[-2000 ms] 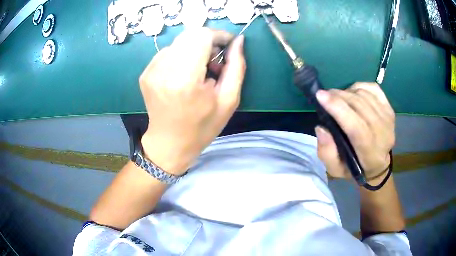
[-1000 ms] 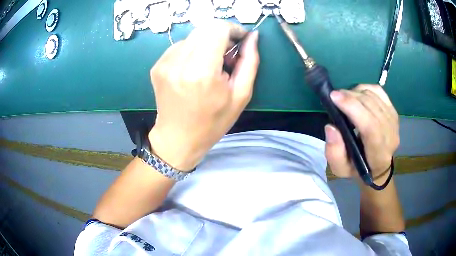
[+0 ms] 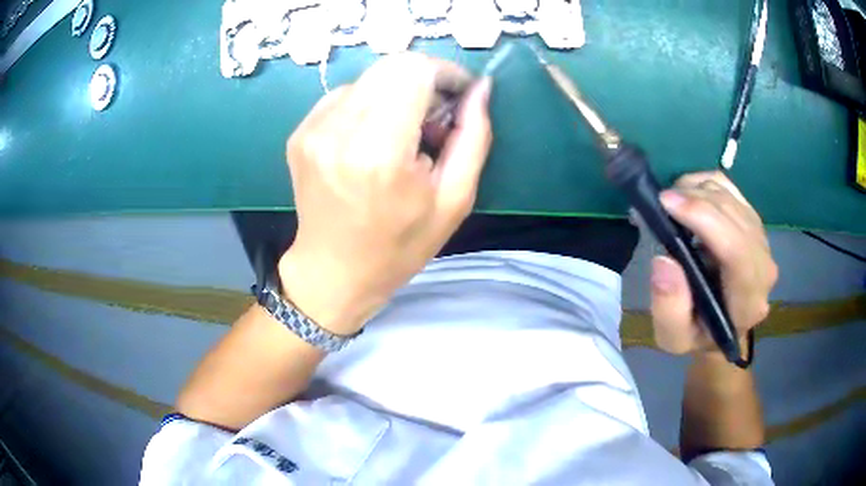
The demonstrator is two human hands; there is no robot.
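Observation:
My right hand [image 3: 717,261] grips the black handle of the soldering iron [image 3: 669,223]. The iron's thin tip points up and left, just below the right end of the silver-grey fixture plate [image 3: 480,28] and apart from it. My left hand [image 3: 380,161] pinches the solder wire [image 3: 498,62] between thumb and fingers; its end is blurred, below the plate. Part of the wire inside the fingers is hidden. The plate lies along the top edge of the view, with a row of several stations and scalloped edges. A thin strand hangs down near its left part.
Several round parts [image 3: 103,87] lie on the green bench mat [image 3: 161,161] at the upper left. A thin dark and white rod [image 3: 744,95], perhaps tweezers, lies at right. A black block [image 3: 836,47] with a yellow label stands at the upper right edge.
The iron has pulled back from the plate, down and right, with my right hand. The wire end has also come away from the plate. The plate sits slightly further right than at first.

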